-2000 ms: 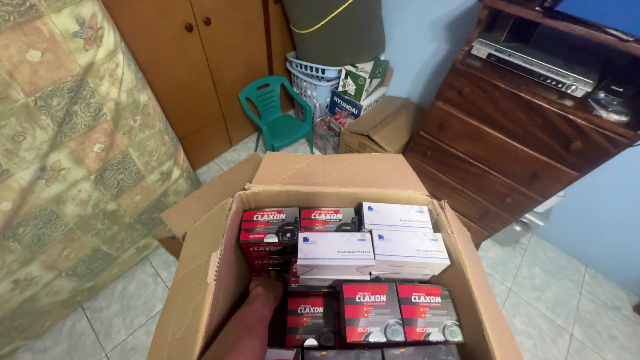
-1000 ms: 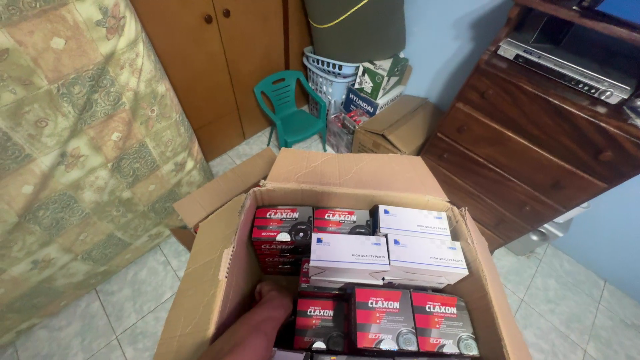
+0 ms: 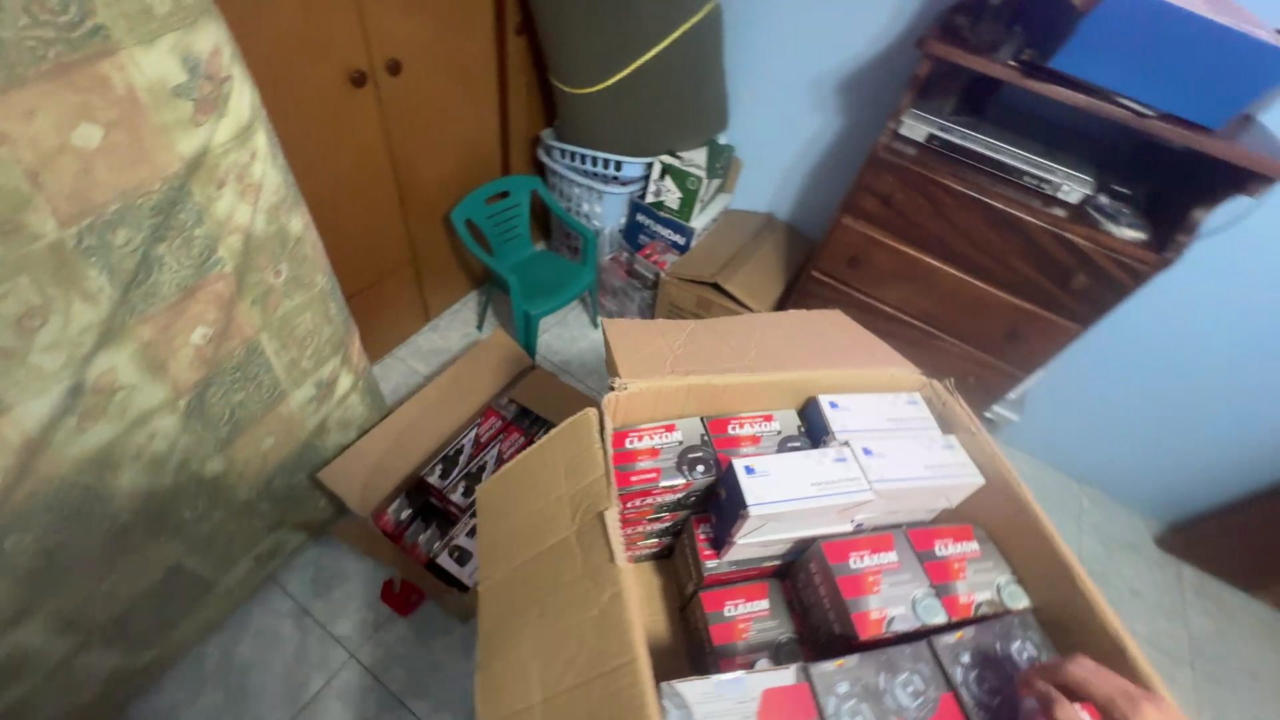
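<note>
A large cardboard box (image 3: 640, 620) stands with its flaps apart, packed with smaller boxes. Red and black Claxon boxes (image 3: 865, 585) fill its middle and back left, and white boxes (image 3: 795, 485) lie on top toward the back right. Grey boxes with round shapes printed on them (image 3: 880, 685) sit at the near end. At the bottom right, my right hand (image 3: 1085, 685) is at the rightmost grey box, its fingers over the box's near right part; blur and the frame's edge hide the grip. My left hand is out of view.
Left of the large box, a second open carton (image 3: 430, 440) holds more red and black boxes, with a small red object (image 3: 402, 596) on the tiles. Behind stand a green plastic chair (image 3: 540, 270), a closed carton (image 3: 740, 260) and a wooden drawer chest (image 3: 960, 260). Patterned fabric hangs left.
The hand and forearm seen inside the box's left side have gone from view, and my right hand has come in at the bottom right. The view has swung left, showing the second carton.
</note>
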